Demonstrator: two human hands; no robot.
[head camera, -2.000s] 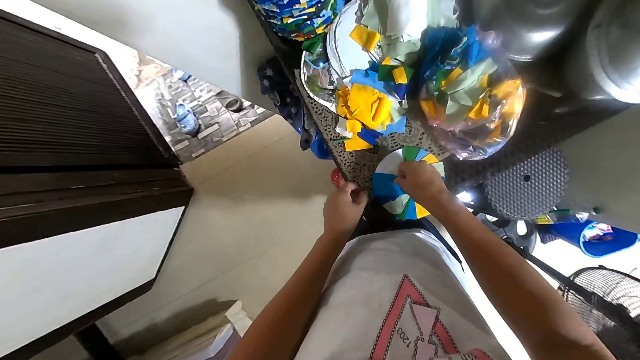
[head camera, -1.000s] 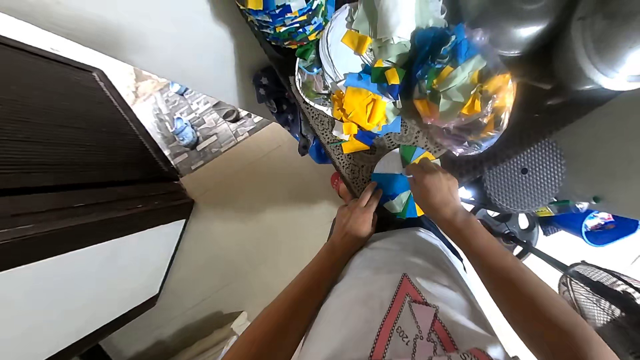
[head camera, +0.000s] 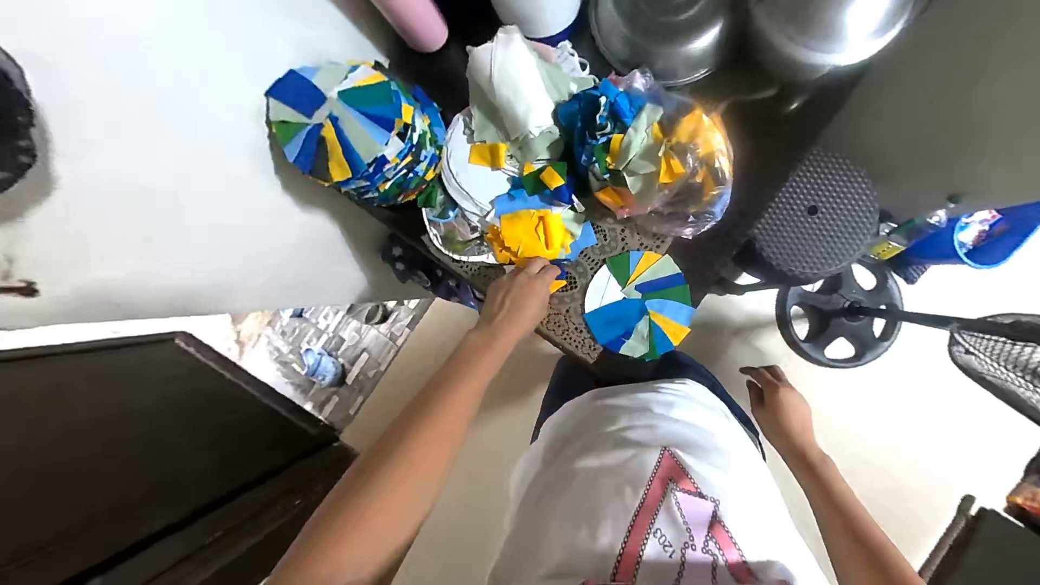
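My left hand (head camera: 520, 299) reaches to the near edge of a pile of yellow fabric scraps (head camera: 530, 236); its fingertips touch the scraps there, and whether they pinch one cannot be told. My right hand (head camera: 782, 406) hangs beside my right hip with fingers apart, holding nothing. Between the hands, a round white disc covered in wedge-shaped blue, green and yellow pieces (head camera: 640, 305) lies at the table's near corner, with a bare white part at its upper left. A tall stack of similar patchwork discs (head camera: 353, 134) stands at the left.
A clear plastic bag of scraps (head camera: 678, 162) sits behind the disc. White and pale green cloth (head camera: 516, 93) lies by plain white discs (head camera: 471, 175). Metal pots (head camera: 658, 36) stand at the back. A round perforated stool seat (head camera: 816, 213) and a fan (head camera: 995, 353) are at the right.
My left hand has moved from the patchwork disc to the yellow scraps. My right hand has let go of the disc and dropped to my right side. The view has swung left.
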